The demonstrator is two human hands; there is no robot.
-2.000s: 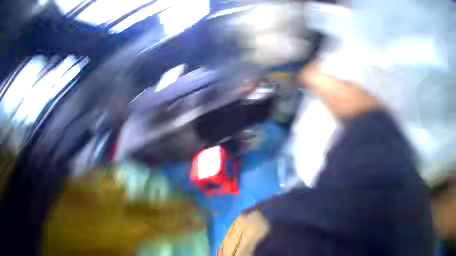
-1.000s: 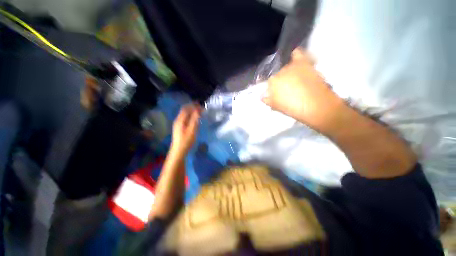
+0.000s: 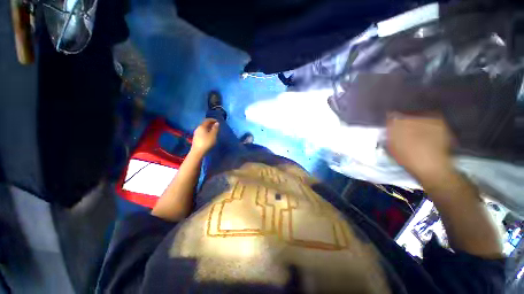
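Dark brown cloth (image 3: pixel 368 97) lies at the upper right, with crinkled clear plastic (image 3: pixel 454 54) over and behind it. My right hand (image 3: pixel 419 140) is blurred and rests at the cloth's near edge; its fingertips do not show clearly, so I cannot tell whether it grips the cloth. White cloth or sheet (image 3: pixel 310 112) shows below and left of the brown cloth. My left hand (image 3: pixel 205 135) hangs low over my leg, with its fingers loosely curled and nothing visible in it.
A red plastic stool (image 3: pixel 141 158) with a white top patch stands at the left on the blue floor (image 3: pixel 166 63). Large dark shapes fill the far left and top. A white printed item (image 3: pixel 416 229) shows beneath my right forearm. My feet are near the centre.
The view has tilted down and is clearer. My right hand has moved from the pale surface to the brown cloth. My left hand still hangs near the stool.
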